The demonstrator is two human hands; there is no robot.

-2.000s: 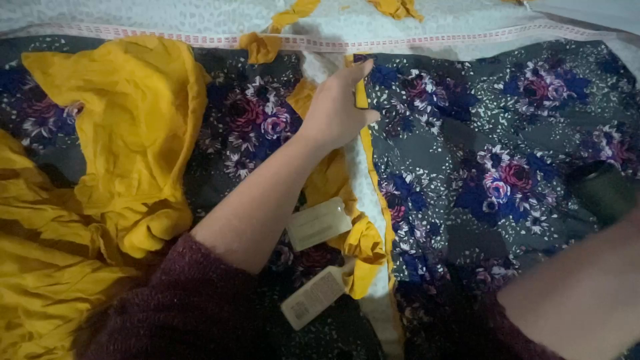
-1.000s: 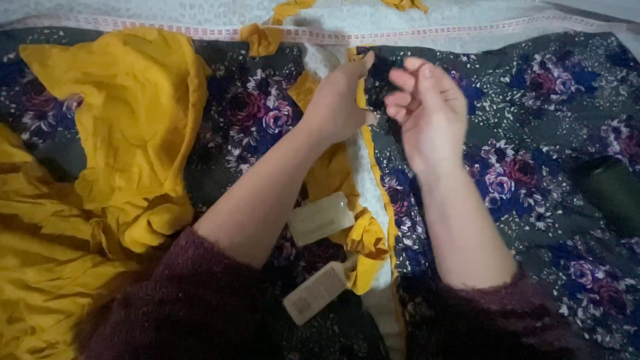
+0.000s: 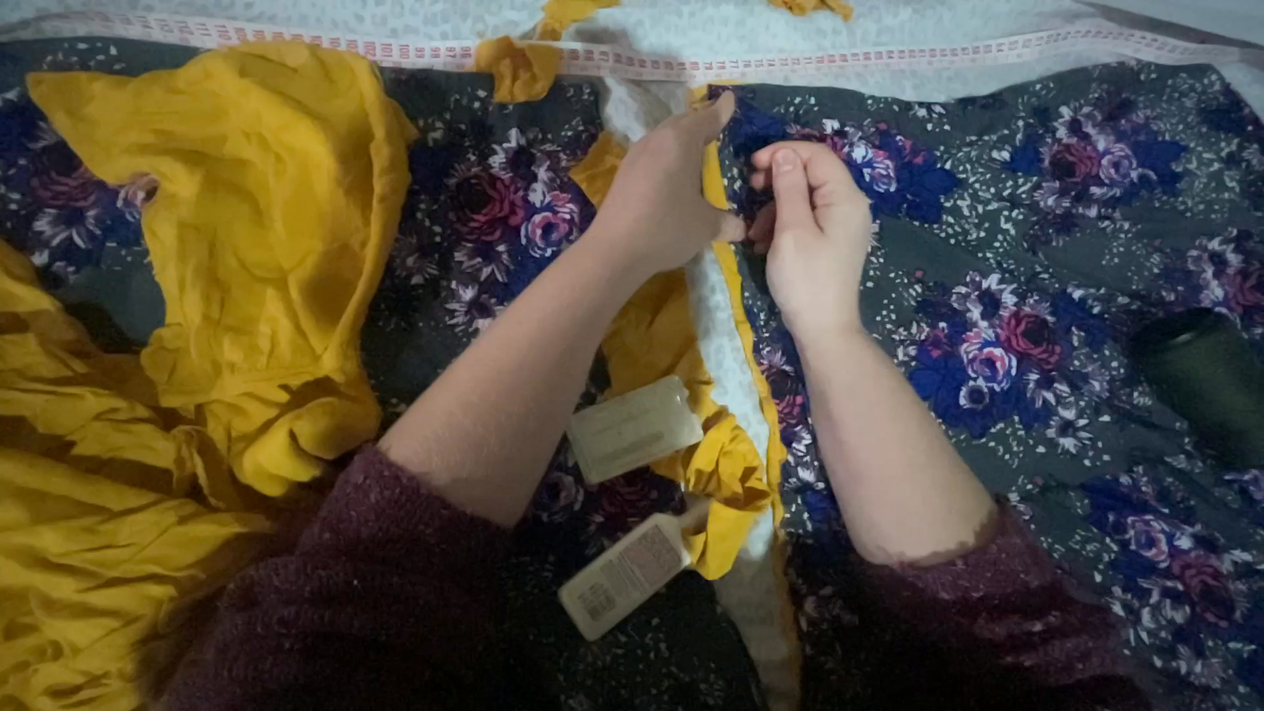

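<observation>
Dark floral fabric (image 3: 987,237) lies spread out, with a narrow yellow strip (image 3: 736,296) along its left edge. My left hand (image 3: 671,183) rests on that edge near the top, thumb and a finger apart on the strip. Just right of it is my right hand (image 3: 815,212), thumb and forefinger pinched together over the floral fabric; whether something thin is between them cannot be told. A measuring tape (image 3: 849,61) runs across behind both hands. Crumpled yellow fabric (image 3: 286,197) covers the left side.
Below my left hand lie a pale rectangular packet (image 3: 635,430) and a small pale bottle (image 3: 624,576) bearing writing. Another floral piece (image 3: 494,197) is spread on the left. A dark cylindrical object (image 3: 1200,380) stands or lies at the right. Yellow scraps (image 3: 518,69) touch the tape.
My right hand has come in from the lower right to beside my left hand, and its fingers have drawn together. My left hand has stayed at the fabric edge.
</observation>
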